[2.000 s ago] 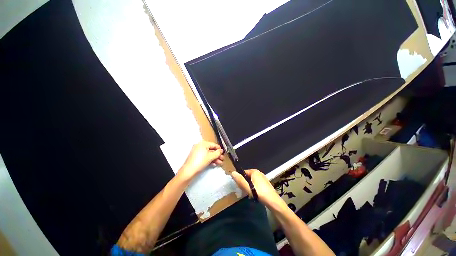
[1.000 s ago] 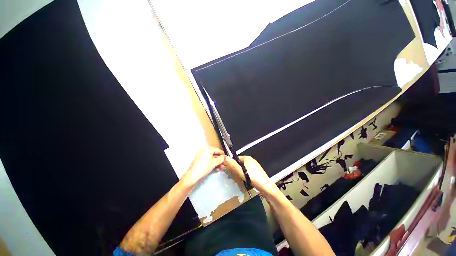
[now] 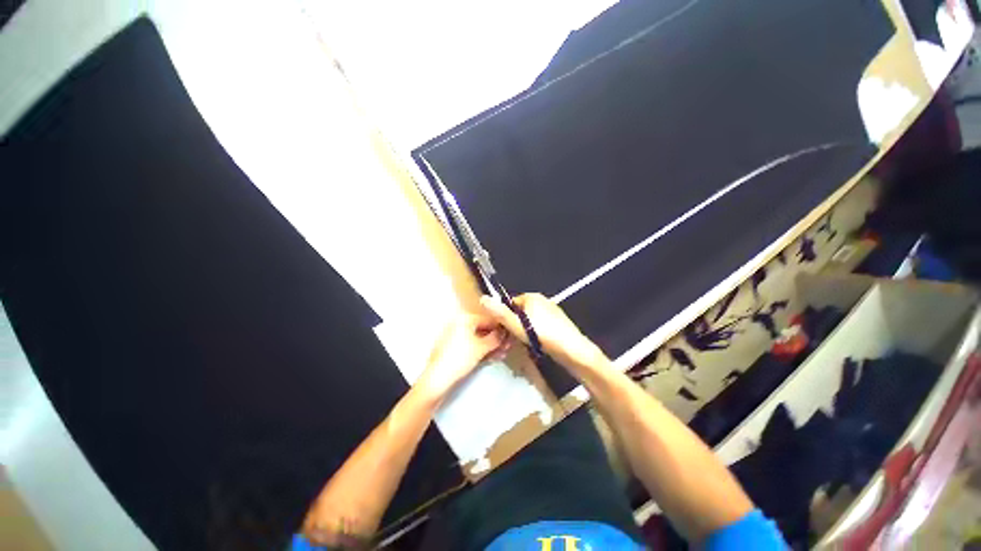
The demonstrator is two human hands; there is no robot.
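Observation:
A black cloth panel with white chalk lines lies flat on the table. My right hand holds the dark handles of the shears at the panel's near left edge. The silver blades point up and away along that edge, towards the panel's far left corner. My left hand is just left of the handles, its fingers closed and pinched at a narrow dark strip by the cut edge; the strip is mostly hidden by the fingers.
Another large black cloth panel lies on the left. The white table has a torn brown seam. Below its right edge are dark scraps and a pale-walled bin with dark cloth. A small red piece lies near the bin.
Both hands and the shears have moved up along the panel's left edge, away from my body. The camera view has shifted slightly.

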